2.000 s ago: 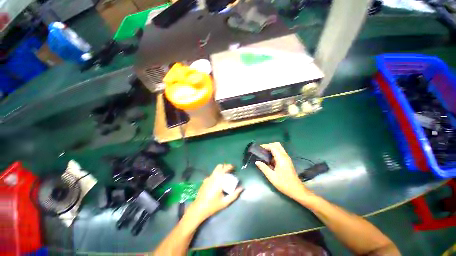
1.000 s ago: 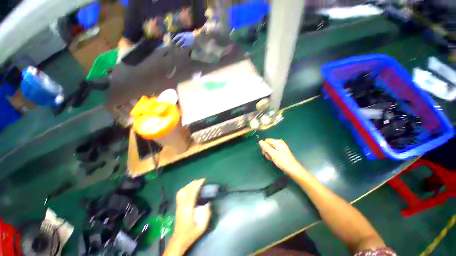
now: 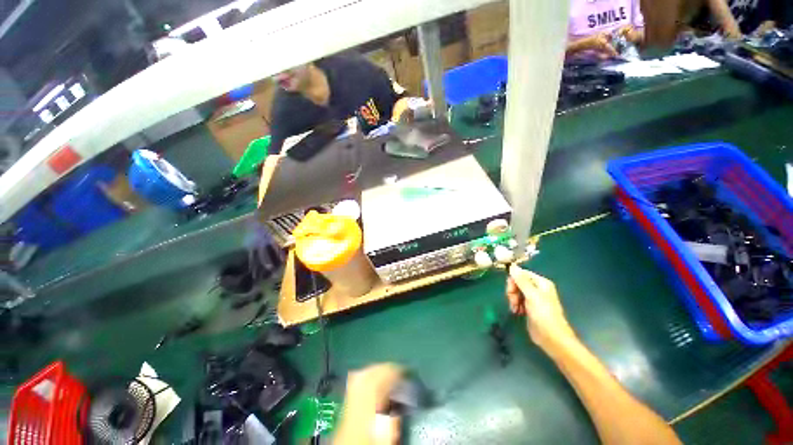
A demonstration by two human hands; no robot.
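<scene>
My right hand (image 3: 536,306) is raised to the output terminals (image 3: 496,248) at the tester's right corner, fingertips pinched together; the small plug in them is too small to make out. My left hand (image 3: 372,401) is blurred, low in the middle, around a dark power adapter (image 3: 407,393). The tester (image 3: 435,222) is a pale-topped box with green digits and button rows. A short dark piece with a green tip (image 3: 497,335) lies on the bench below the terminals.
A blue basket (image 3: 643,228) of black adapters stands right. A cup with orange lid (image 3: 329,242) and a phone (image 3: 309,283) stand left of the tester. Loose adapters (image 3: 252,378), a small fan (image 3: 122,413) and a red basket (image 3: 39,404) are lower left. People sit opposite.
The view has tilted up, showing people opposite. Since the oldest frame, my right hand has let go of the adapter and moved up to the terminals. The adapter is now at my left hand.
</scene>
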